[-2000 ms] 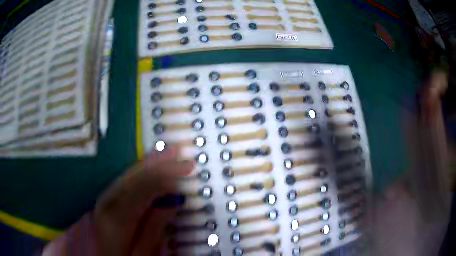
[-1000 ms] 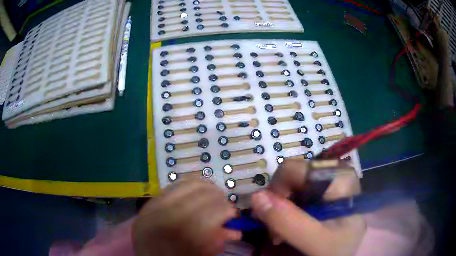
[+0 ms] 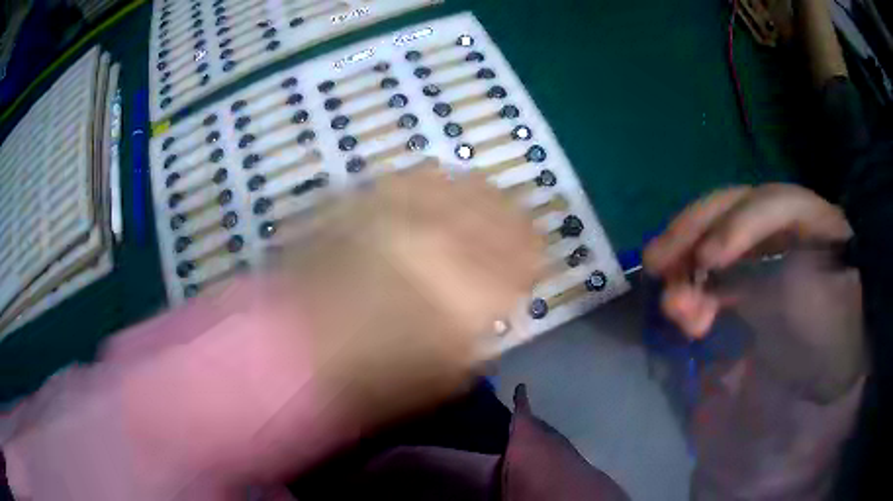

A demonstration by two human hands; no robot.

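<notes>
The white foam tray (image 3: pixel 294 161) lies on the green mat, with columns of tan dumbbell slots. Dark round parts (image 3: pixel 572 225) sit at many slot ends. My left hand (image 3: pixel 431 254) is a strong blur over the middle and lower part of the tray; its fingers and anything in them cannot be made out. My right hand (image 3: pixel 729 245) is off the tray's lower right corner, its fingers curled with the fingertips close together. Blurred blue shows below its fingers; whether it holds something is unclear.
A second foam tray (image 3: pixel 284 34) lies beyond the first. Stacked trays (image 3: pixel 54 166) stand at the left, with a white pen (image 3: pixel 116 166) and a blue pen (image 3: pixel 139 166) beside them. A thin red wire (image 3: pixel 734 78) runs at the upper right.
The view has turned, so the trays appear tilted and further left. My hands have parted: the left now reaches over the tray, the right is off to the right. The thick red lead no longer shows by the right hand.
</notes>
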